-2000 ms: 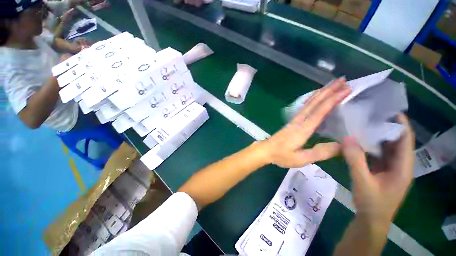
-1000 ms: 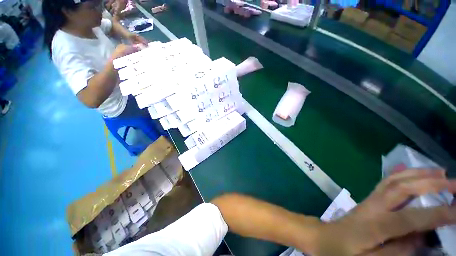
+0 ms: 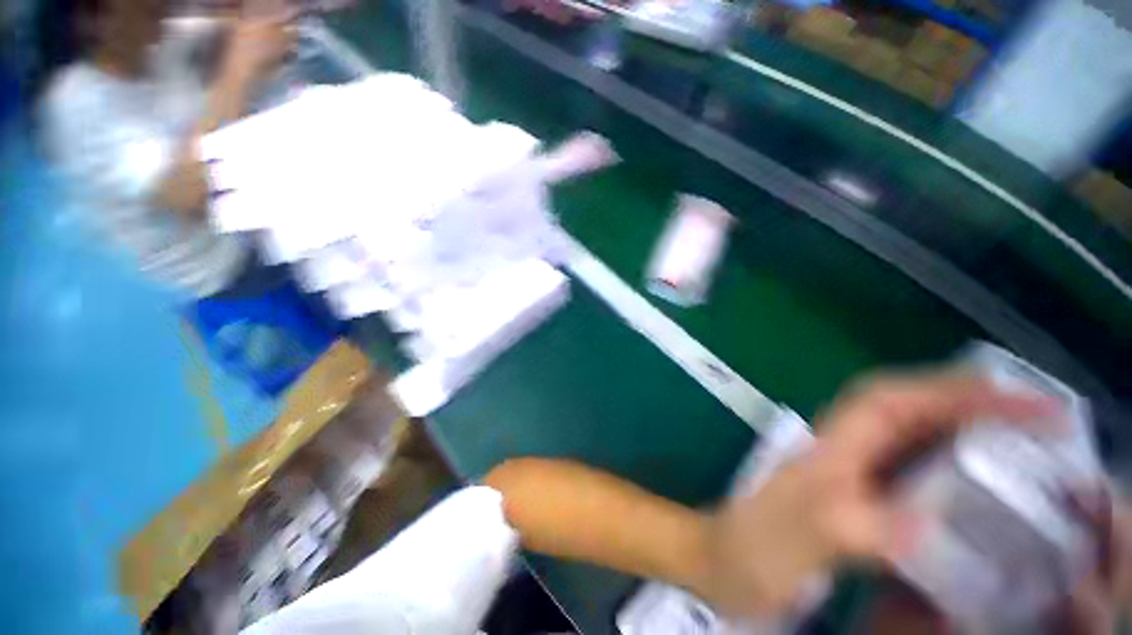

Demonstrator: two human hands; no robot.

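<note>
The frame is blurred. My left hand point(image 3: 857, 496) is at the lower right with its fingers curled on a whitish-grey carton point(image 3: 993, 509). My right hand point(image 3: 1107, 533) is mostly cut off by the right edge, at the carton's far side; its grip is unclear. Flat cartons point(image 3: 670, 613) lie partly hidden under my left forearm at the bottom edge. A pinkish wrapped product point(image 3: 690, 248) lies on the green belt beyond the white strip.
A stepped pile of white boxes point(image 3: 484, 236) stands at the left on the line table, with another wrapped product point(image 3: 581, 156) behind it. An open brown shipping carton point(image 3: 186, 533) holds white boxes at lower left. A person point(image 3: 124, 137) sits on a blue stool point(image 3: 263, 337).
Since one second ago the view has shifted, so the pile and product appear further left. My left hand's fingers have curled around the carton. Two seconds ago both hands were higher and fully in view.
</note>
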